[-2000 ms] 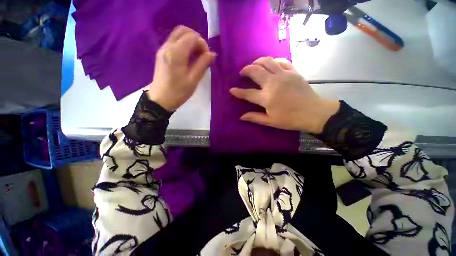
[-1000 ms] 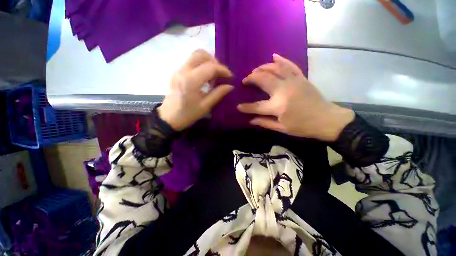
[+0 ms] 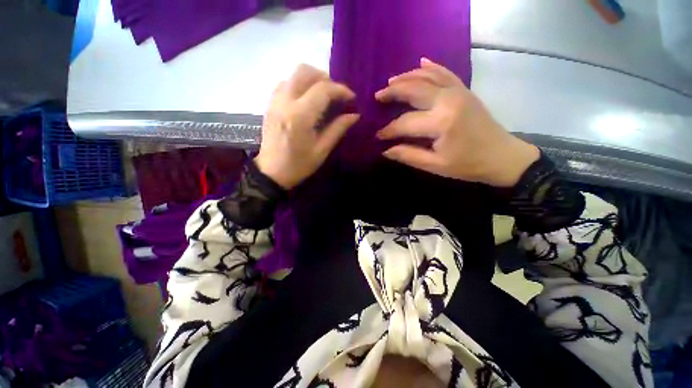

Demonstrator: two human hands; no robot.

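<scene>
A long purple fabric panel [image 3: 402, 42] lies over the white table and hangs past its front edge toward my lap. My left hand [image 3: 307, 125] is at the panel's left edge, thumb and forefinger apart with their tips at the cloth. My right hand [image 3: 455, 129] rests on the panel's right part with its fingers spread. Both hands are near the table's front edge, with a narrow strip of cloth between their fingertips. The panel's far end is cut off by the top of the picture.
A stack of purple cut panels [image 3: 178, 26] lies at the table's back left. Orange-and-blue thread snips [image 3: 608, 10] are at the top right. A grey ruled strip [image 3: 190, 127] follows the table edge. Purple pieces [image 3: 155, 242] hang below over dark red cloth [image 3: 182, 174]. Blue baskets [image 3: 83, 163] stand at left.
The view has tipped down toward the lap, so the machine parts have left the picture. Both hands have moved along the panel toward its near end. The panel now reaches farther over the table's front edge.
</scene>
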